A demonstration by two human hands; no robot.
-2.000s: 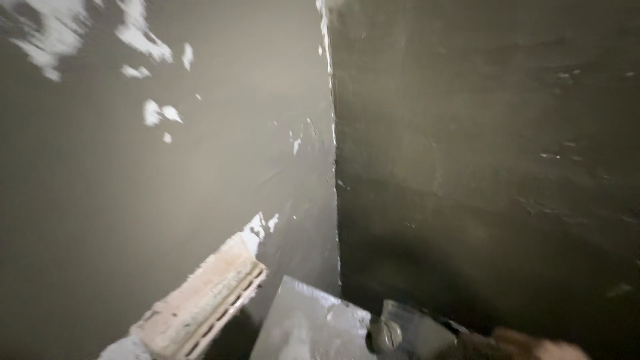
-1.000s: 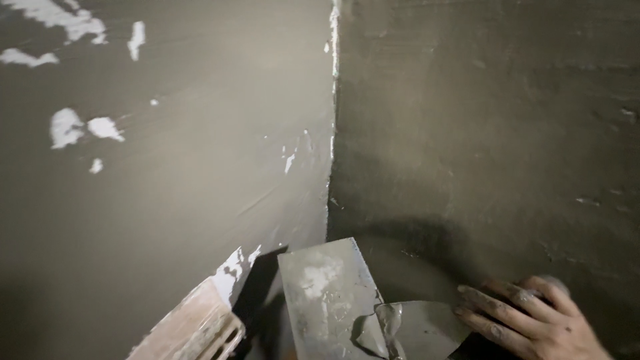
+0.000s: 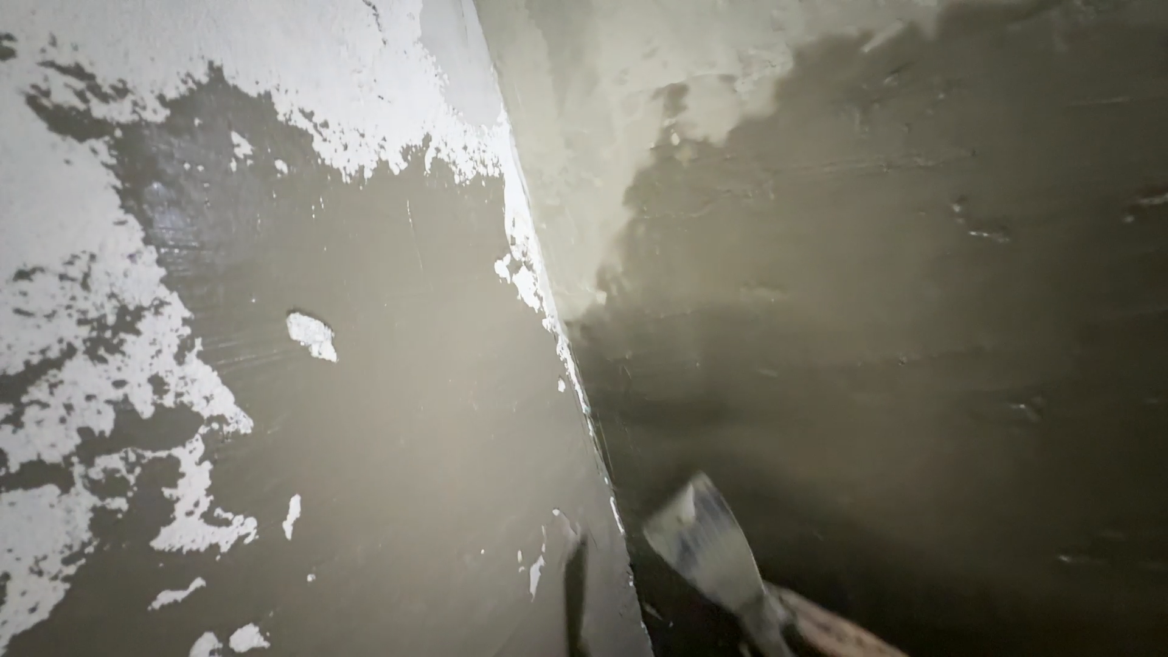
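A putty knife (image 3: 707, 543) with a metal blade, smeared with grey compound, points up and left at the lower right, close to the inside corner of two walls. Part of my right hand (image 3: 835, 630) shows blurred at the bottom edge, a finger lying along the neck of the knife; the rest of the hand and the handle are out of frame. My left hand is not in view. Grey wet compound covers much of the left wall (image 3: 392, 411) and of the right wall (image 3: 867, 365).
The corner line (image 3: 584, 401) runs from top centre down to lower centre, with white flecks along it. Bare white patches (image 3: 310, 335) show on the left wall. A paler area (image 3: 584, 137) lies on the right wall beside the corner. A narrow dark shadow falls at the bottom, left of the corner.
The view has shifted to more of the upper walls. The wide metal blade and the pale ridged tool at the bottom have left the frame. The putty knife is now raised, pointing up beside the corner.
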